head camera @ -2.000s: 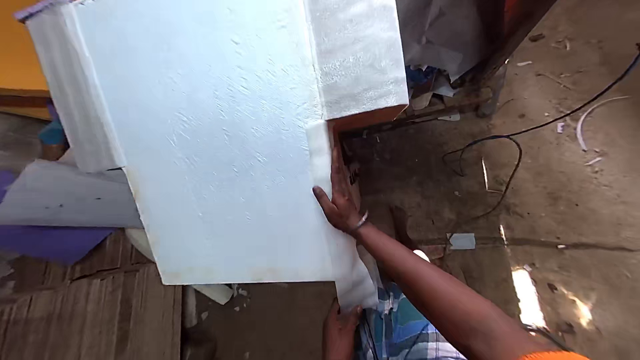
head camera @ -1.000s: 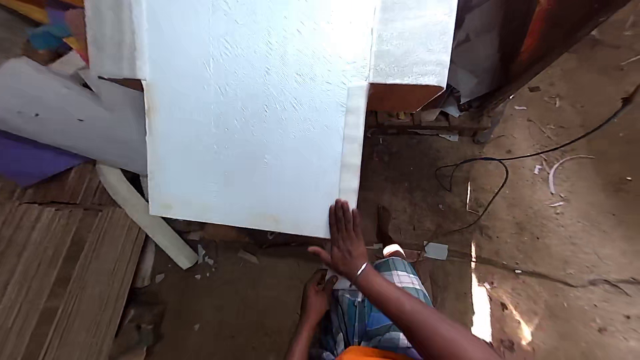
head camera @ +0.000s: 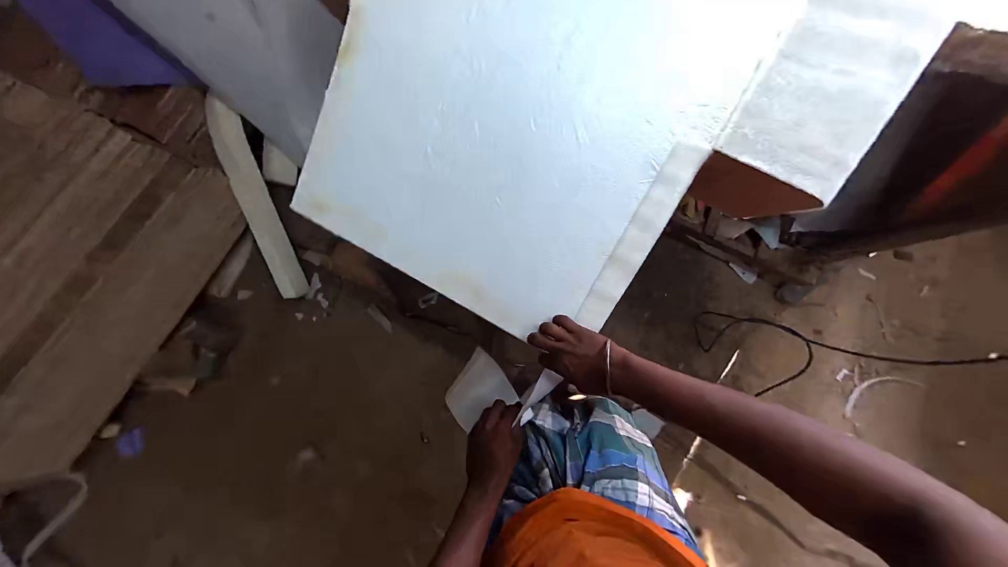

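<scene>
A large white-covered panel [head camera: 488, 157] with small wrinkles fills the upper middle. Along its right edge lies a narrow off-white strip [head camera: 642, 236], which reaches down to the near corner. My right hand [head camera: 575, 354], with a thin bangle at the wrist, is at that corner with its fingers bent over the edge; whether it pinches the strip is hidden. Lower and to the left, my left hand [head camera: 496, 441] grips a loose piece of white sheet [head camera: 480, 387], parts of which stick out on both sides of the fingers.
Stacked brown boards [head camera: 118, 260] lie at the left, beside a pale long strip [head camera: 256, 197] and a grey sheet [head camera: 244, 63]. A white-topped flap [head camera: 835, 94] adjoins the panel at right. A black cable [head camera: 866, 360] and scraps lie on the dirt floor.
My right hand has gone from lying flat on the strip, fingers extended, to bent fingers at the panel's near corner. The white sheet in my left hand now shows more plainly. The view has turned.
</scene>
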